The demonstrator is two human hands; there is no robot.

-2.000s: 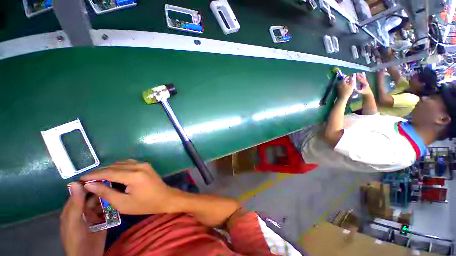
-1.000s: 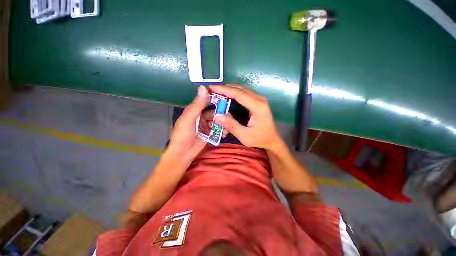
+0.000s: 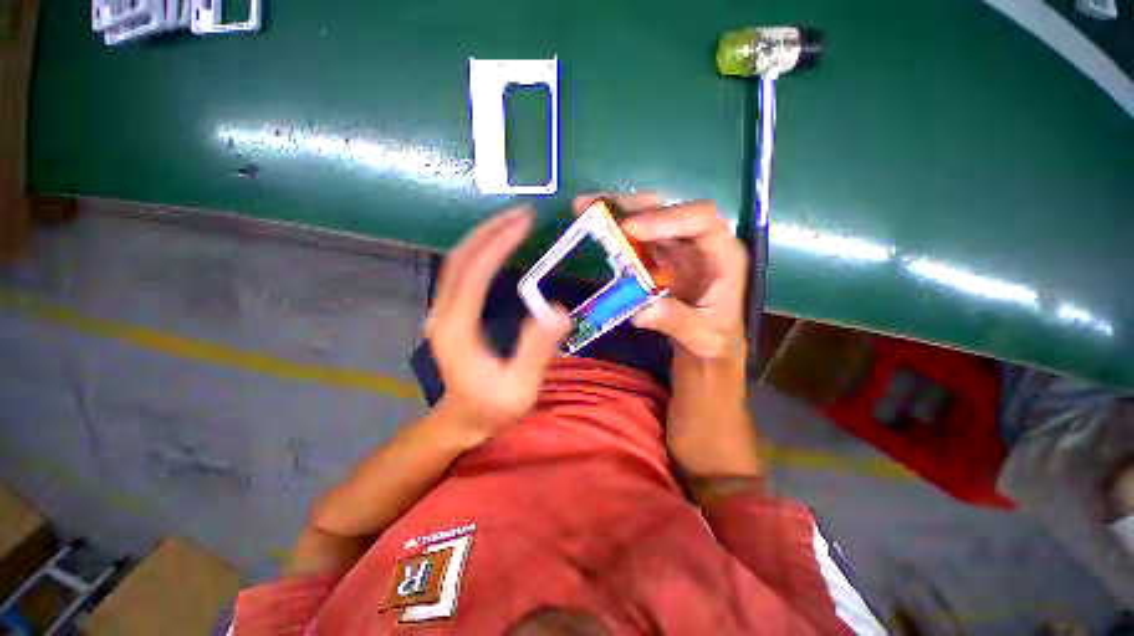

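Note:
A white device half (image 3: 592, 276) with a blue part and a bit of green circuit board inside is held tilted above my lap, just off the bench edge. My right hand (image 3: 693, 276) grips its upper right end. My left hand (image 3: 495, 326) is spread at its lower left, with the thumb at or near the frame's corner; contact is hard to tell. A white windowed front cover (image 3: 489, 129) lies flat on the green bench (image 3: 336, 93) beyond my hands. A mallet (image 3: 766, 137) with a yellow-green face and a dark face lies to the right.
Stacked white covers (image 3: 147, 18) sit at the bench's far left. A pale metal edge (image 3: 1079, 52) curves at the upper right. A red stool (image 3: 926, 416) and cardboard are below the bench at right. Cardboard boxes (image 3: 168, 596) stand lower left. Part of another person (image 3: 1079, 447) shows at right.
The device half has turned and moved right and slightly up. My left hand has opened away from its side, while my right hand has moved right with it. The view earlier swung from the conveyor to my lap.

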